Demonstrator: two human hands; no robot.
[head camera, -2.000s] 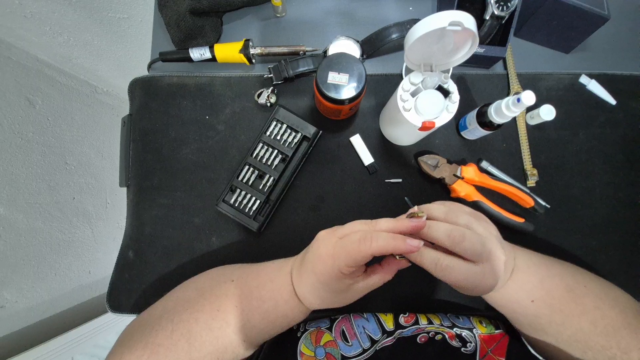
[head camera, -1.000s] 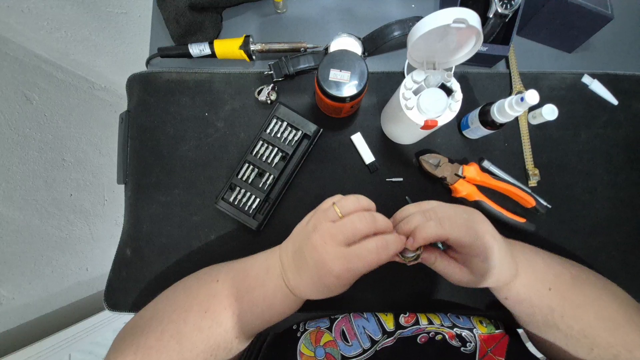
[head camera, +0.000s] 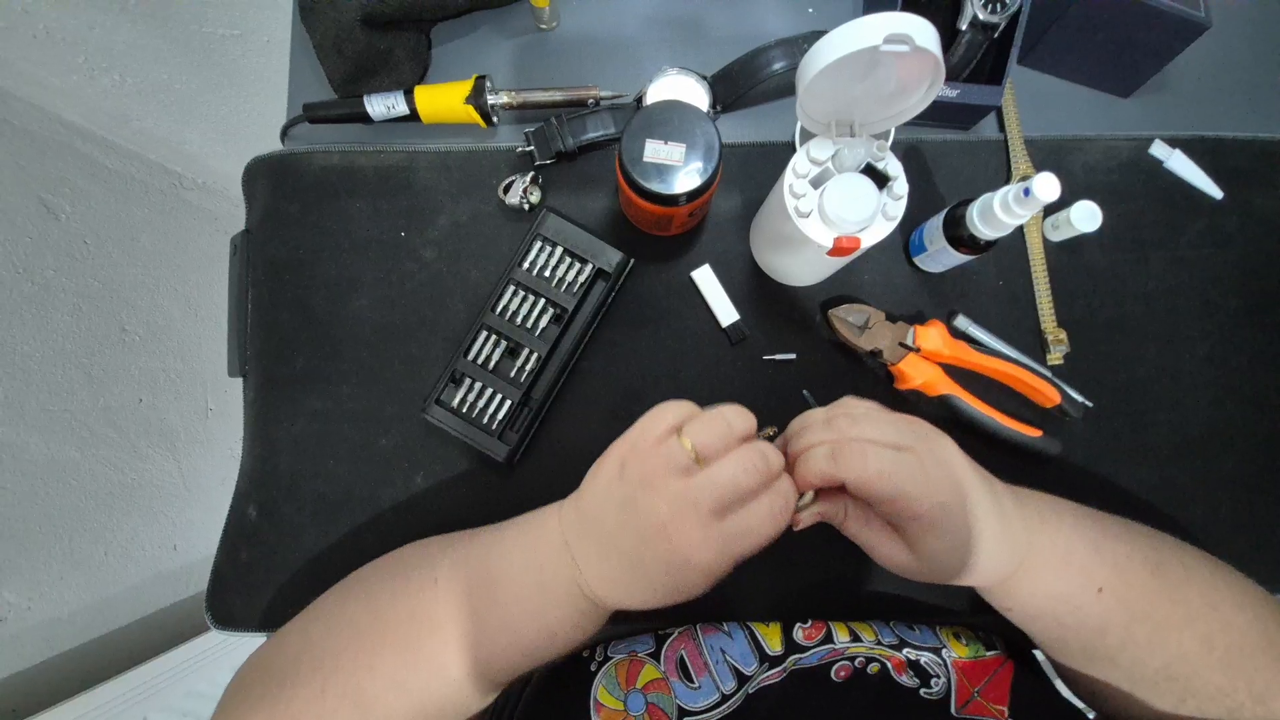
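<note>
My left hand (head camera: 690, 500) and my right hand (head camera: 885, 490) meet over the front of the black mat, fingers closed around a small gold-toned metal piece (head camera: 806, 499). Most of that piece is covered by the fingers, so its kind cannot be told. A thin dark tip (head camera: 810, 398) pokes out above my right fingers. Just beyond the hands lie a small metal bit (head camera: 779, 357) and a white-handled brush (head camera: 716, 301). Combination pliers with orange and black handles (head camera: 935, 365) rest beside a slim metal tool (head camera: 1010, 355), up and right of my right hand.
A black case of screwdriver bits (head camera: 530, 335) lies left. Behind stand a lidded jar (head camera: 668, 170), a white container with raised lid (head camera: 830, 210) and a spray bottle (head camera: 975, 225). A gold watch bracelet (head camera: 1035, 250), a ring-like metal item (head camera: 520, 190) and a soldering iron (head camera: 450, 102) lie farther out.
My left hand has turned, its knuckles now more on top and its ring showing, and it covers more of the small piece. The tools on the mat have not moved.
</note>
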